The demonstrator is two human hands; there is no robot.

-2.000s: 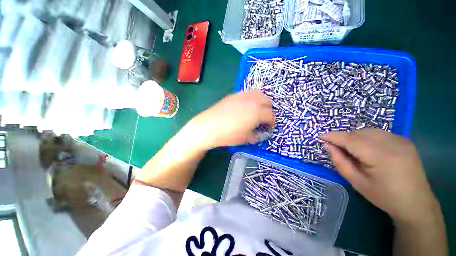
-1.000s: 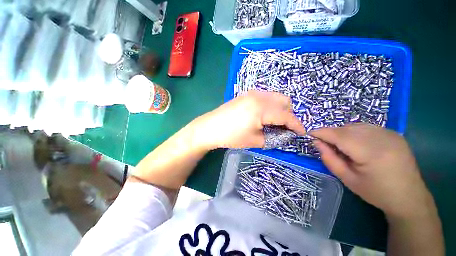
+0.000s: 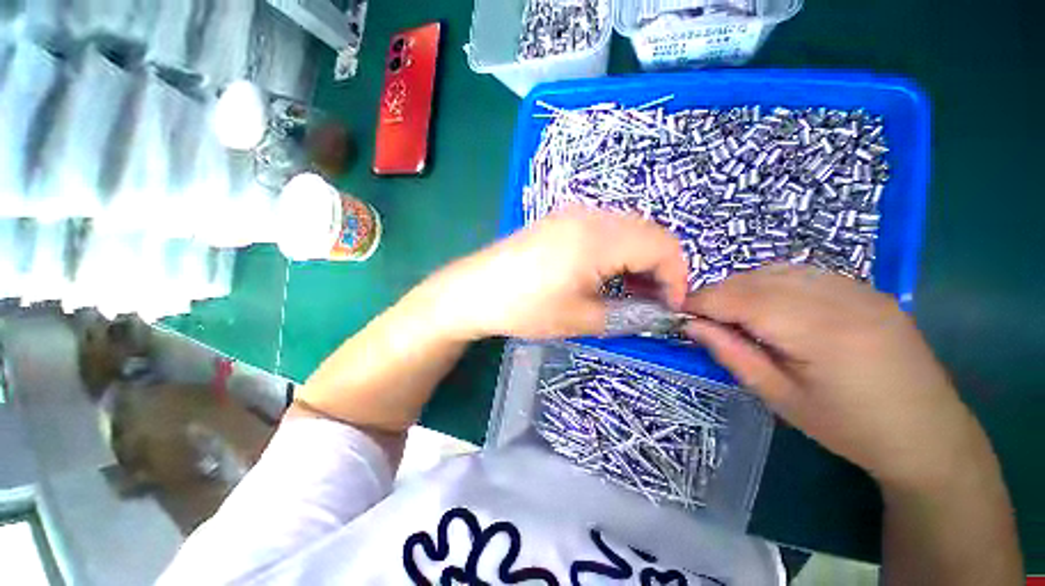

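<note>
The blue tray holds thin silvery pins at its left end and short silvery sleeves over the rest. My left hand is above the tray's near edge, closed around a bunch of silvery pieces. My right hand is just right of it, its thumb and index finger pinched at the end of the bunch; the small piece between them is too blurred to name. A clear plastic box with long silvery assemblies sits between the tray and my body.
A clear box of small silvery parts and a box of white packets stand beyond the tray. A red smartphone, a paper cup and white wrapped stacks lie to the left.
My right hand has moved from the sleeves in the tray to my left hand, and the fingertips of both now meet. The view has shifted slightly.
</note>
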